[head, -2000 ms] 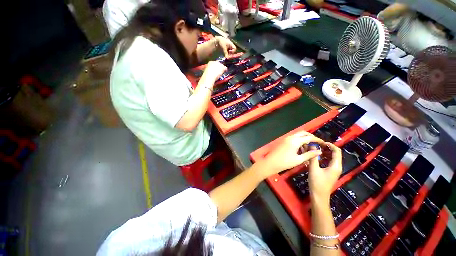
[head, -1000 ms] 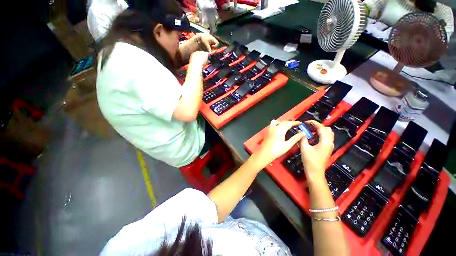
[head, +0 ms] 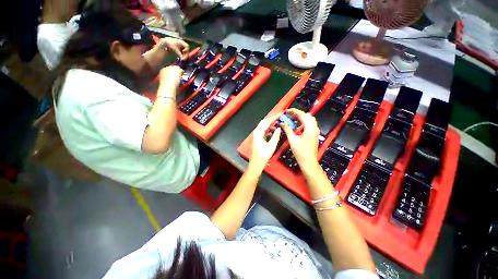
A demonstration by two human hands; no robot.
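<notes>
A red foam tray (head: 422,246) holds several open black flip phones, screen halves at the back and white-marked keypads (head: 364,192) at the front. My right hand (head: 303,136) is over the tray's left part, its fingertips closed on a small blue-and-white piece (head: 288,121). My left hand (head: 264,144) is beside it with curled fingers, its fingertips close to the piece. Fingers hide whether the left hand also grips the piece or the phone under it. The hands cover part of the leftmost phones.
A seated person (head: 117,122) works at another red tray (head: 205,131) of flip phones on the left. Behind my tray are a white fan (head: 309,53), a brown-pink fan (head: 374,52) and a white bottle (head: 402,68). A small blue item (head: 272,53) lies near the white fan.
The view has turned to the right, so the scene sits further left and more of the tray's right end shows. Both hands stay together at the tray's left part with the piece.
</notes>
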